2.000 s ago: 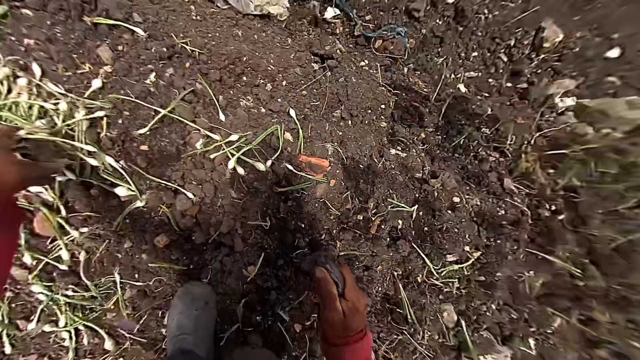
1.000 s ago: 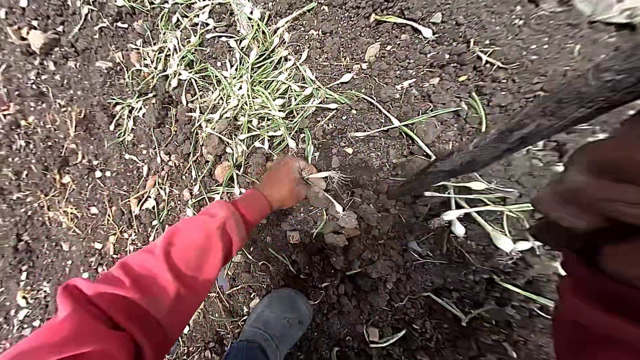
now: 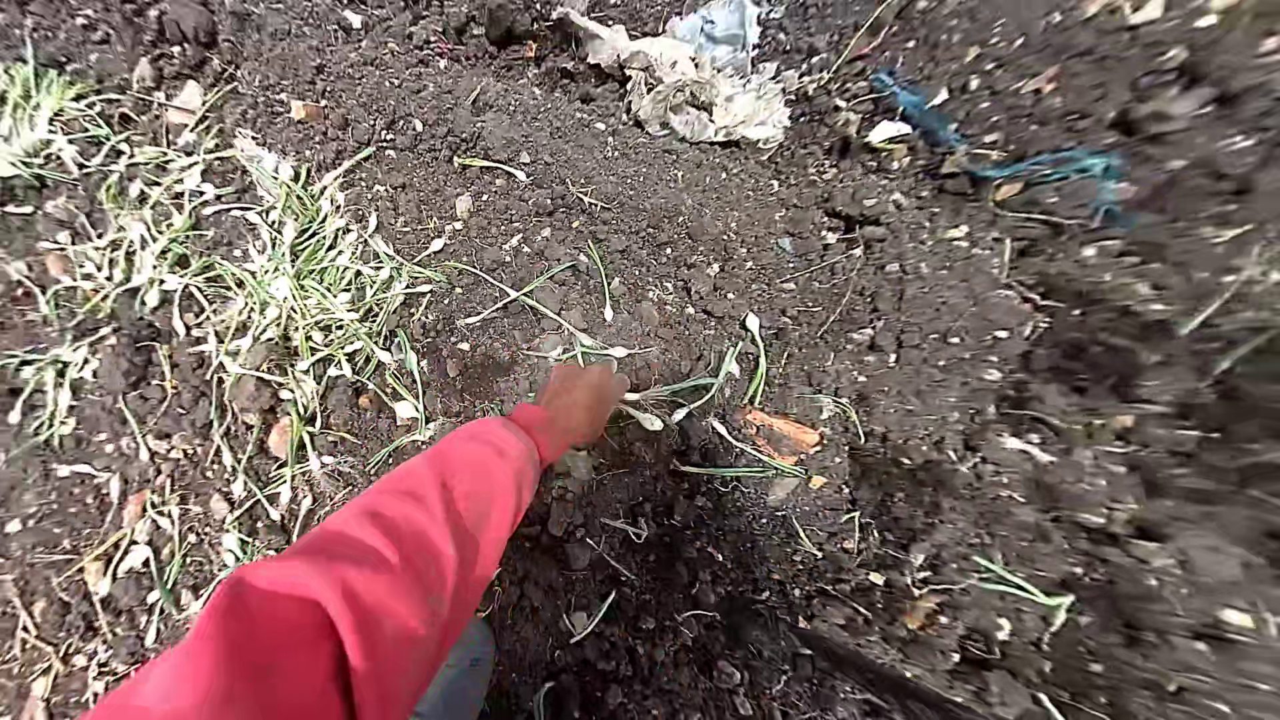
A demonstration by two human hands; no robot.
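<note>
My left hand (image 3: pixel 582 402), in a red sleeve, reaches down to the soil at the middle of the view. Small onion seedlings (image 3: pixel 655 395) with pale bulbs and green leaves lie at its fingertips; whether the fingers grip any of them is hard to tell. Just right of these, a few loose seedlings (image 3: pixel 755 360) rest beside an orange fragment (image 3: pixel 782 434). A large heap of onion seedlings (image 3: pixel 300 290) spreads over the ground to the left. My right hand is out of view. A dark shaft (image 3: pixel 880 675), partly blurred, shows at the lower right.
Crumpled pale plastic sheeting (image 3: pixel 710 95) lies on the soil at the top, with blue netting or cord (image 3: pixel 1050 168) to its right. A grey boot (image 3: pixel 460 675) shows under my sleeve. Loose dark soil (image 3: pixel 680 560) with stones and roots surrounds everything.
The view has shifted. One second ago my left hand held a few seedlings near the heap; now it is at the loose seedlings. My right hand and the raised dark shaft have left the right side.
</note>
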